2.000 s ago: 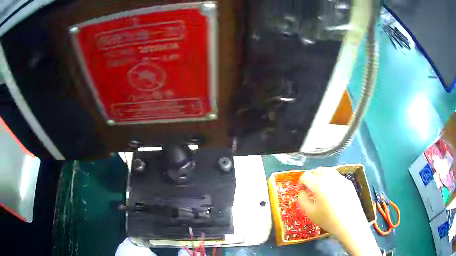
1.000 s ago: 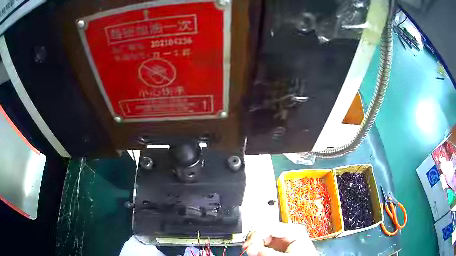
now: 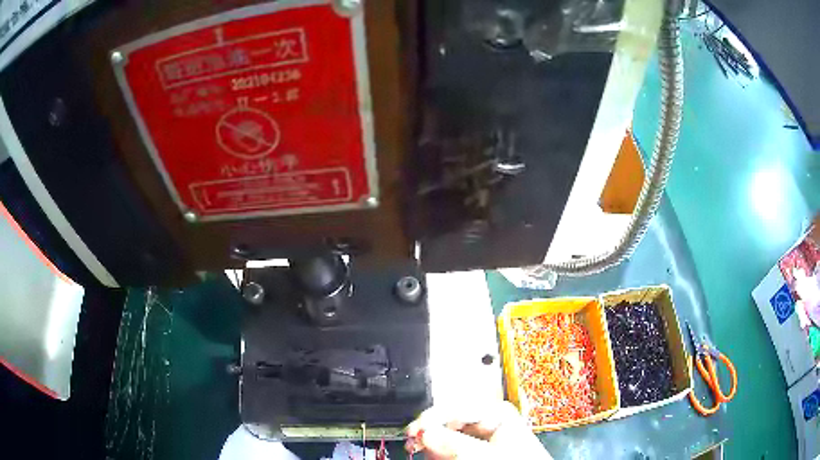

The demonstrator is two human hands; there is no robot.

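My right hand (image 3: pixel 481 435), bare and cut off by the bottom edge, is at the lower right corner of the dark crimping block (image 3: pixel 337 373). Its thumb and fingertip pinch a small red piece (image 3: pixel 415 438). Thin red wire leads (image 3: pixel 381 448) show beside it at the block's front edge. A white shape (image 3: pixel 252 444) and a paler patch lie at the bottom edge; I cannot tell if they are my left hand, a glove or cloth. The left bin (image 3: pixel 505 359) holds small red pieces and the right bin (image 3: pixel 681 346) small black pieces.
The black machine body (image 3: pixel 503 135) with a red warning plate (image 3: pixel 247 117) fills the upper view. A ribbed metal hose (image 3: pixel 665 135) curves down its right side. Orange-handled scissors (image 3: pixel 715 382) lie right of the bins. Boxes (image 3: pixel 784 310) stand at the far right.
My right hand was over the bins, then came down left to the machine's front edge. It is now slightly further left, close to the wire leads. The bins are uncovered.
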